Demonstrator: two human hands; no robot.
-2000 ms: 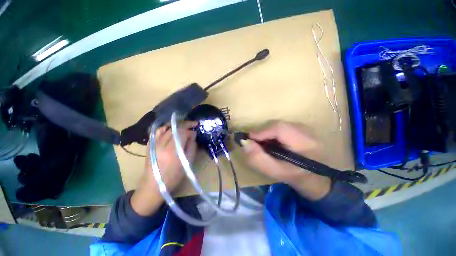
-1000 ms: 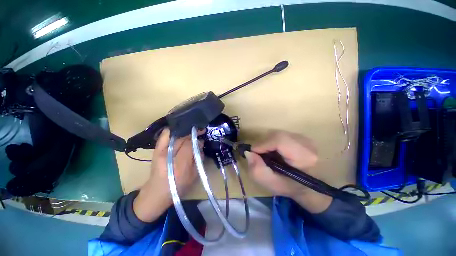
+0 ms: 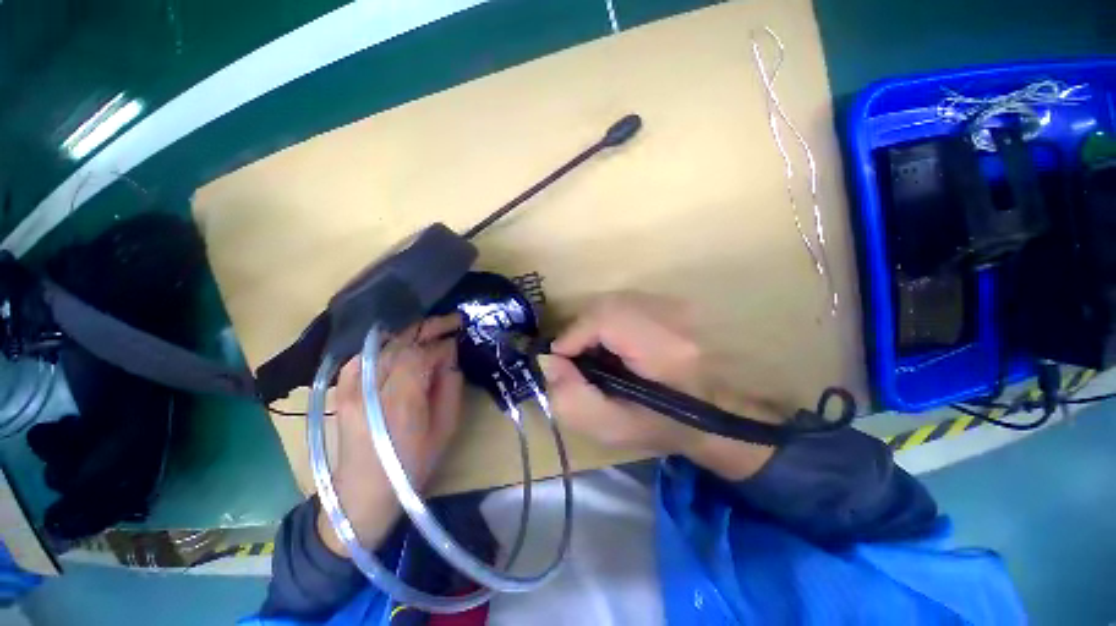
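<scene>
A glossy black ear cup (image 3: 490,320) lies open-side up on the cardboard mat. My left hand (image 3: 398,410) holds it at its left side, the fingertips at its edge. My right hand (image 3: 643,367) grips a black soldering iron (image 3: 667,404) like a pen, its front end at the cup's right side; the exact tip contact is hard to see. Two clear-silver arcs (image 3: 410,495) loop from a dark padded headset part (image 3: 404,284) towards my body and back to the cup. A boom microphone (image 3: 623,130) points up and right.
The cardboard mat (image 3: 661,220) lies on the green bench. Thin solder wire (image 3: 789,159) lies on its right side. A blue tray (image 3: 871,245) at the right holds dark boxy items and silvery wire. A black cable bundle (image 3: 104,428) and a wide black band (image 3: 135,345) are at the left.
The camera view has shifted and tilted. My left hand still holds the ear cup, and the iron's front end has moved closer over the cup's right side.
</scene>
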